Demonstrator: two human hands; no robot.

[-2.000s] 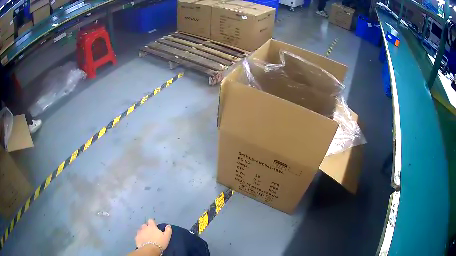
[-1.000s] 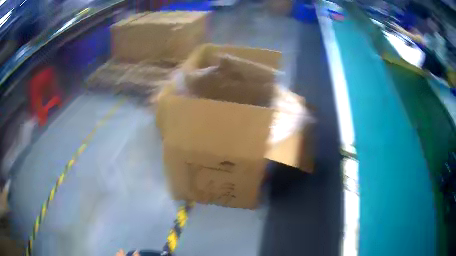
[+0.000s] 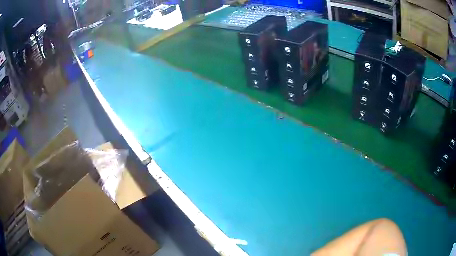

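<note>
Several black retail boxes stand upright in small groups on the dark green conveyor belt (image 3: 220,75). Two boxes (image 3: 306,65) are near the middle, two more (image 3: 392,90) are to the right, and others are cut off by the right edge. White round icons run down their sides. A close, cut-off part of a hand, which looks like my right hand (image 3: 367,241), shows at the bottom right, over the side table. It touches no box. Its grip cannot be seen. My left hand is out of the picture.
The blue-green side table (image 3: 225,155) lies between me and the belt. An open shipping carton (image 3: 95,220) with a clear poly bag (image 3: 112,167) stands on the floor at lower left. A clear sheet with pockets (image 3: 265,16) lies beyond the belt.
The view has swung right to the conveyor, so the carton now sits at lower left. The black boxes have come into view. The hand at lower left is gone; one shows at lower right.
</note>
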